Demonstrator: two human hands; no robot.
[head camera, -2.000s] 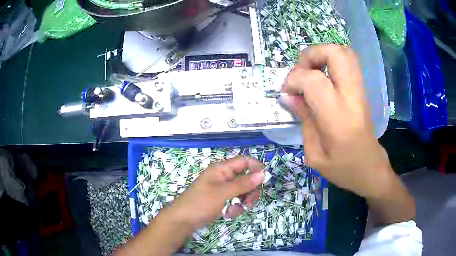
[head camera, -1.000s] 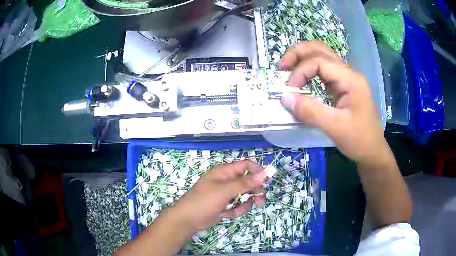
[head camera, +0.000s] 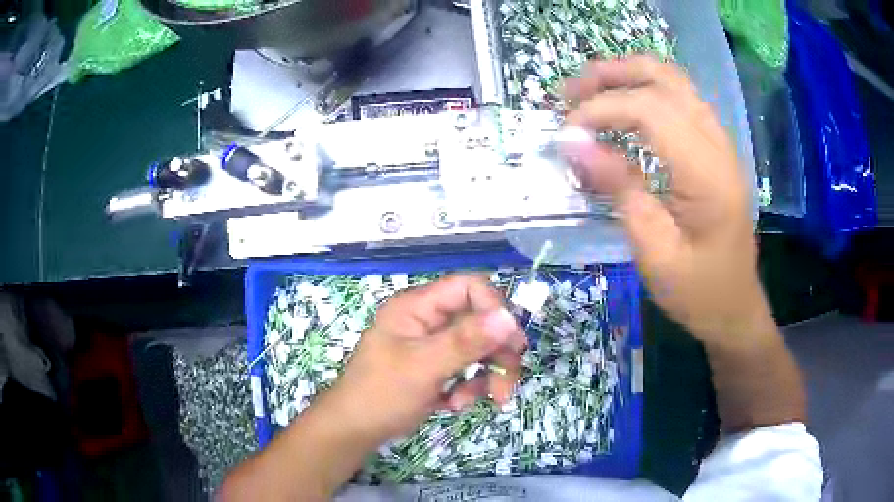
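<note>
My left hand (head camera: 441, 343) is over the blue bin (head camera: 254, 324), with a white wired connector (head camera: 530, 295) at its thumb and fingertips, green lead pointing up. Another small white connector (head camera: 474, 371) shows among its curled lower fingers. My right hand (head camera: 667, 176) is blurred at the right end of the silver press fixture (head camera: 480, 186), thumb and fingers close together; whether it holds a connector cannot be told. The spring and slide rod (head camera: 402, 169) lie mid-machine. The pneumatic cylinder (head camera: 132, 202) is at the left.
The clear tub (head camera: 737, 147) of connectors is behind and right of my right hand. The steel bowl feeder (head camera: 323, 34) and dark control box (head camera: 412, 105) are behind the machine. Green bags (head camera: 123, 39) and blue plastic (head camera: 833, 147) lie at the sides.
My right hand was spread at the fixture with a connector at its fingertips; it now shows drawn in, slightly higher and blurred. My left hand has risen a little, its connector more exposed.
</note>
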